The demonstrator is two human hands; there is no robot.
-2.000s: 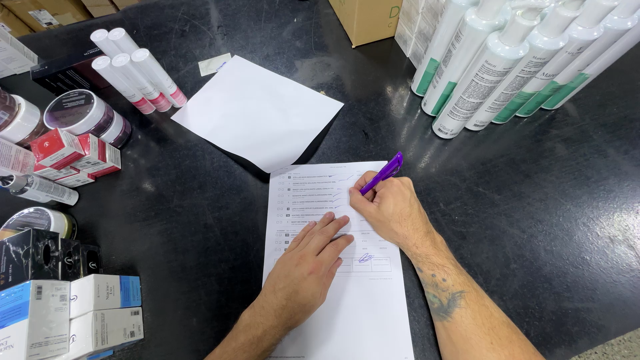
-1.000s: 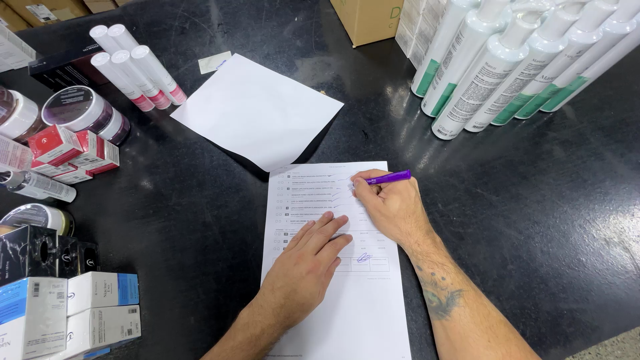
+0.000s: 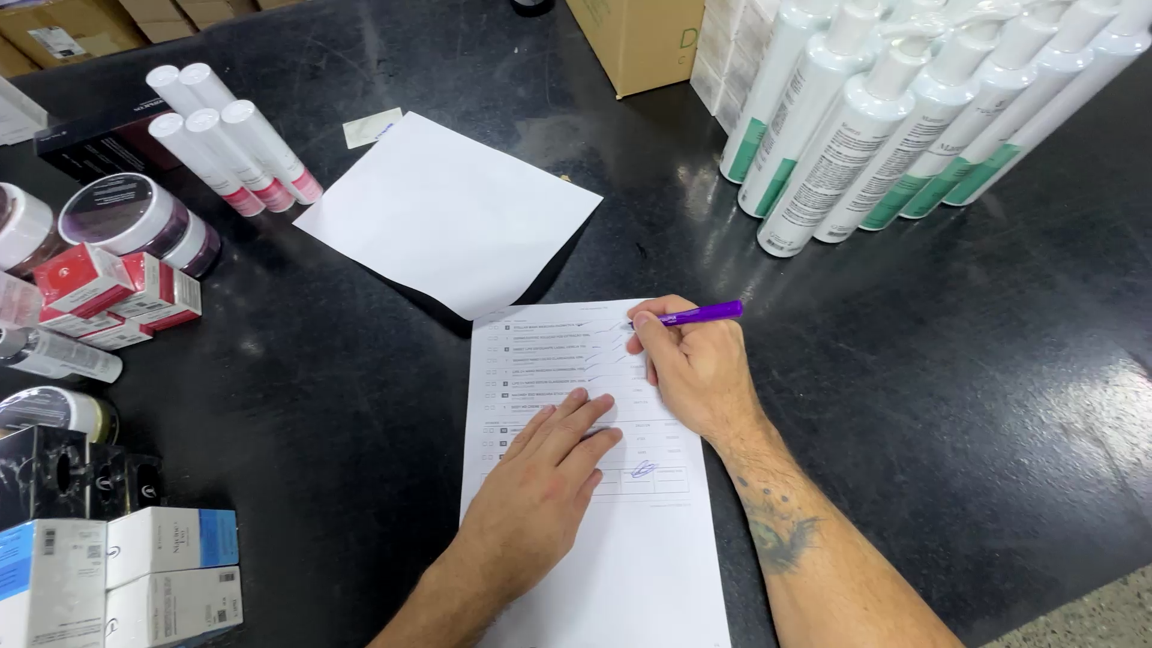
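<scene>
My right hand [image 3: 697,364] grips a purple pen [image 3: 702,313], its tip at the upper right part of a printed sheet [image 3: 603,567]. The sheet lies on the black tabletop and bears rows of print, pen strokes and a blue scribble in a box. Spread flat over the sheet's middle, my left hand [image 3: 544,477] holds nothing and covers some of the rows. Just beyond the sheet's top edge is a blank white paper [image 3: 450,211], turned at an angle, with its near right edge raised off the table.
White bottles with green bands [image 3: 837,153] stand at the back right by a cardboard box [image 3: 639,45]. On the left are white tubes with pink ends [image 3: 238,144], jars [image 3: 135,216], red-and-white boxes [image 3: 85,279] and white-and-blue boxes [image 3: 171,540]. A small paper slip [image 3: 371,128] lies behind the blank paper.
The purple pen was tilted more steeply two seconds ago and now lies lower, pointing out to the right. My right hand has shifted only slightly; my left hand stays on the sheet.
</scene>
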